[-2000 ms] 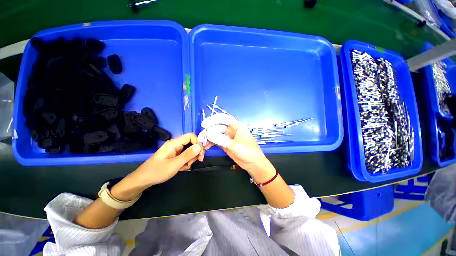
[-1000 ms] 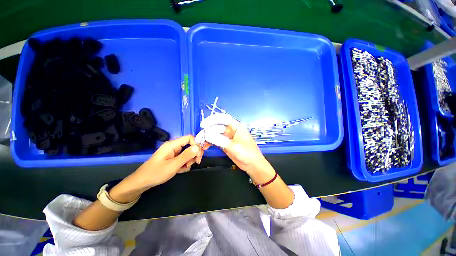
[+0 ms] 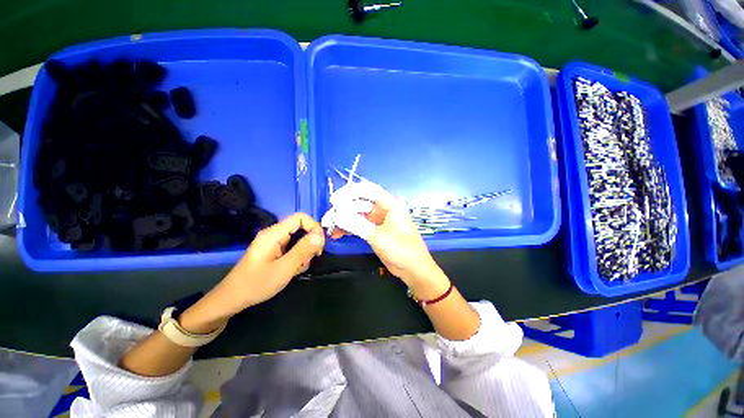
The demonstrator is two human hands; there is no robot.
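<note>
My left hand [image 3: 281,255], bare, is at the front rim between the left and middle trays, its thumb and forefinger tips close together. My right hand [image 3: 379,229], with white covering on its fingers, is just right of it over the front of the middle tray [image 3: 440,106]. Its fingers are bent in towards the thumb. Whatever either hand pinches is too small or hidden to tell. Thin silver-white rods [image 3: 445,218] lie in the middle tray beside and behind my right hand. Black plastic housings [image 3: 147,180] are heaped in the left tray [image 3: 245,98].
A narrower right tray [image 3: 581,282] is packed with bulk rods [image 3: 624,188]. Another blue tray stands at the far right. Black parts with thin rods [image 3: 356,10] sit on the green belt [image 3: 457,24] behind. A small coppery speck [image 3: 382,271] is on the dark bench edge [image 3: 489,282].
My left fingertips have drawn slightly left, away from my right hand. My right hand has barely moved. The black parts on the green belt have shifted right.
</note>
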